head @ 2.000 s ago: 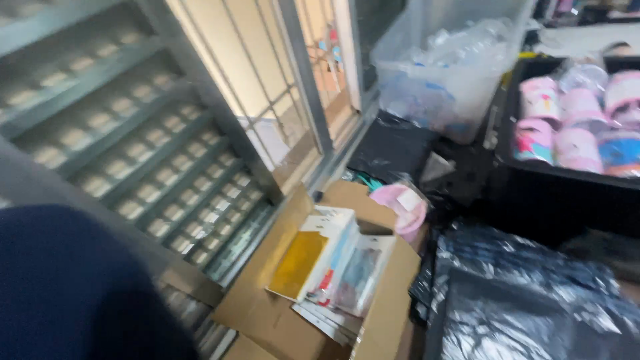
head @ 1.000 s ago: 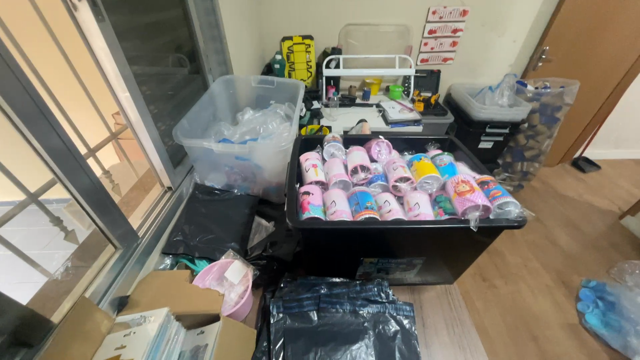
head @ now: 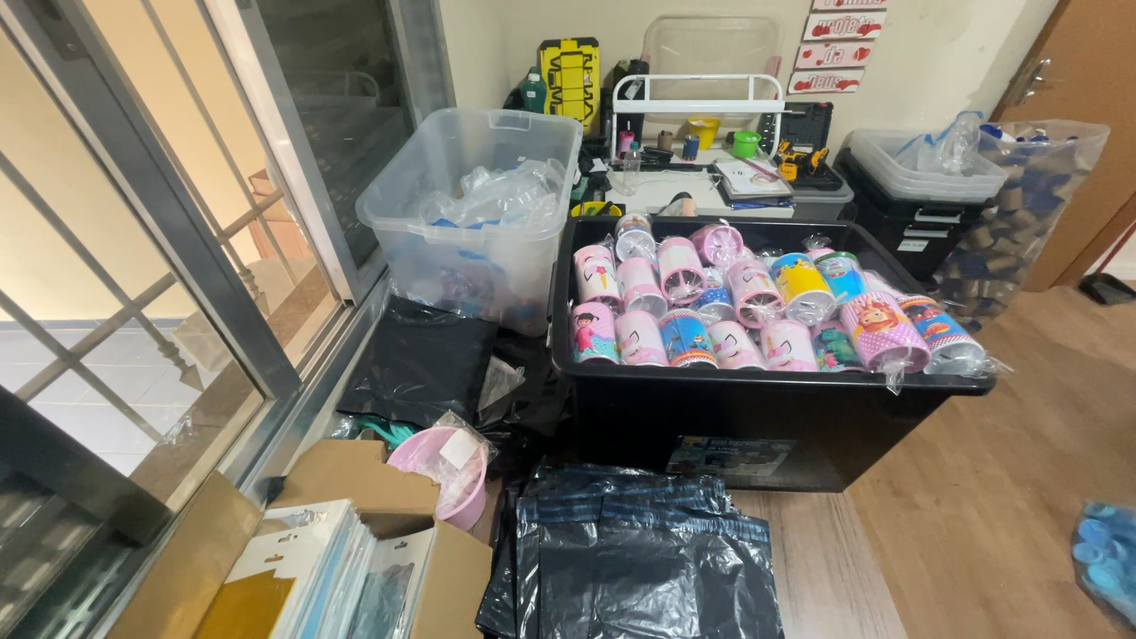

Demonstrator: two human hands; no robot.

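Observation:
Neither my left hand nor my right hand shows in the head view. A large black plastic bin (head: 754, 426) stands in the middle, filled with plastic-wrapped printed cylindrical containers (head: 801, 286), many of them pink. In front of it lies a stack of folded black plastic bags (head: 648, 568). At the lower left, an open cardboard box (head: 457, 568) holds upright flat packages with hang holes (head: 293, 550). A pink plastic bucket (head: 466, 501) with clear wrapping inside touches the box's far side. Behind it lies a folded black plastic sheet or bag (head: 417, 359).
A clear plastic tub (head: 479, 257) with clear bags stands by the sliding window frame (head: 319, 177). Behind the bin is a white table (head: 666, 191) with a yellow cordless drill (head: 799, 161). Stacked bins (head: 923, 204) and a clear sack of cardboard tubes (head: 1021, 213) stand by the door (head: 1061, 98).
The view has swung up and to the right from the window and cardboard box, then a little back left. No object has plainly moved.

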